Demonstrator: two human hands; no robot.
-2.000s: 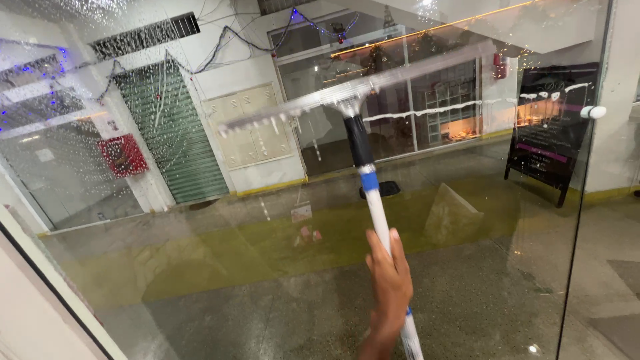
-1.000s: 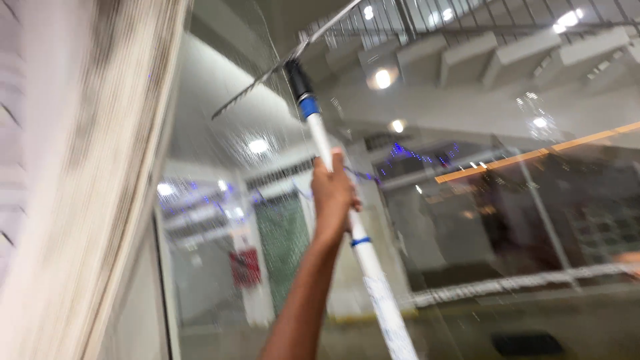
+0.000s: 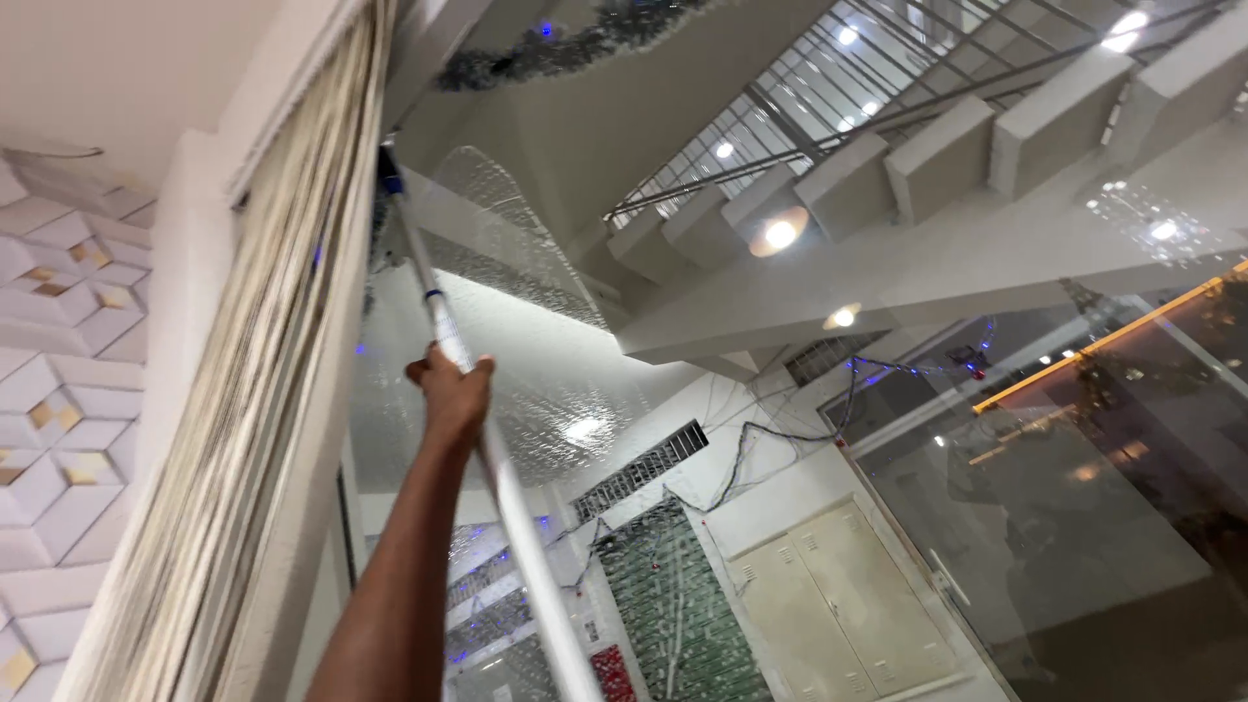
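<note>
My left hand is raised and closed around the white extension pole of a window squeegee. The pole slants from the bottom centre up to the left, with a blue collar above my hand. Its black and blue squeegee handle is at the top left, close beside the gathered string curtain; the blade is hard to make out there. Behind the pole stands a large glass pane, wet with droplets and streaks on its left part. A curved wet edge runs down from its upper middle. My right hand is out of view.
The string curtain hangs along the left side of the pane, beside a wall with raised geometric tiles. Through the glass appear a staircase underside, a green shutter, beige cabinet doors and a tinsel garland.
The squeegee head has gone from the middle of the pane to its upper left, near the curtain. My left hand has stayed closed on the pole. The view has swung up and left.
</note>
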